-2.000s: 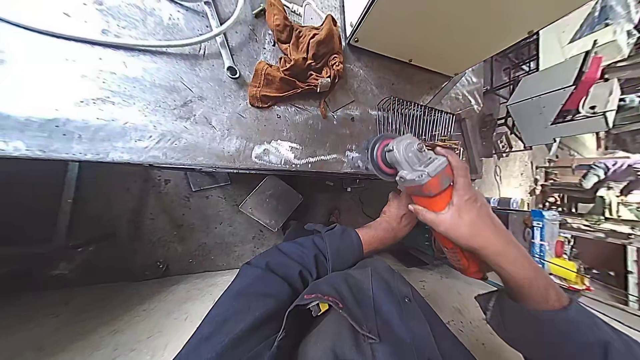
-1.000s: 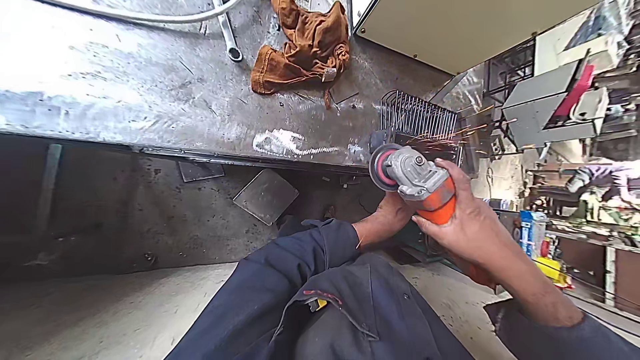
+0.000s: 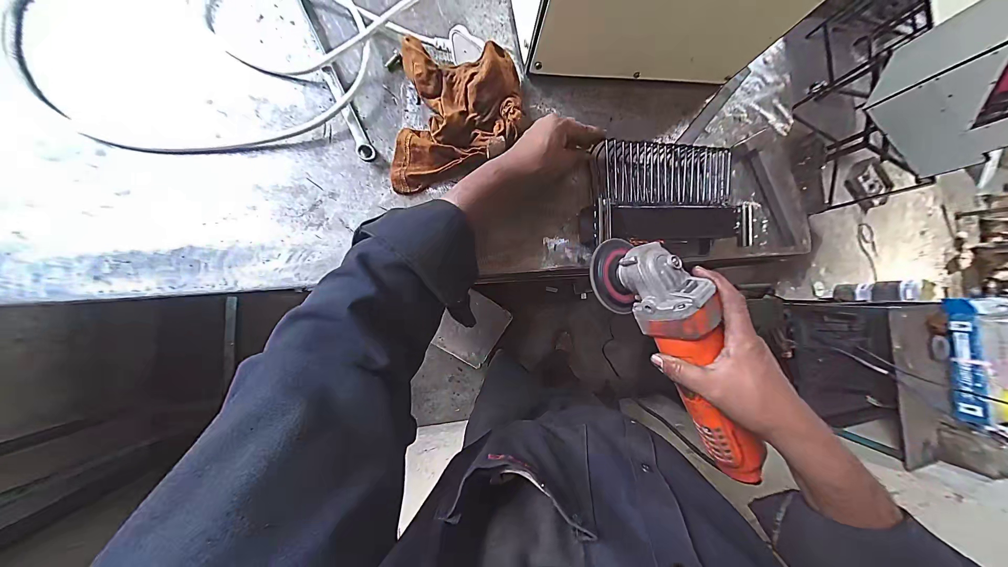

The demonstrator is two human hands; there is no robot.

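Note:
My right hand (image 3: 732,362) is wrapped around the orange body of an angle grinder (image 3: 693,339), whose disc (image 3: 610,276) is near the bench's front edge. Past the disc, a rack of thin bent metal rods (image 3: 665,173) lies on the metal bench (image 3: 197,213). My left hand (image 3: 555,142) reaches over the bench to the rack's left end; its fingertips are by the end rods, and whether they grip them I cannot tell. Crumpled brown leather gloves (image 3: 465,110) lie just left of that hand.
A wrench (image 3: 354,126) and a looped white cable (image 3: 315,122) lie on the bench to the left. A beige metal box (image 3: 654,39) stands at the back. Below the bench edge is a flat plate (image 3: 476,331). Metal frames (image 3: 866,87) stand at the right, with a blue and white box (image 3: 965,362) lower down.
My left hand has left the area beside the grinder and moved up over the bench to the rack's left end. Sparks seen near the rack one second ago no longer show. My right hand still holds the grinder.

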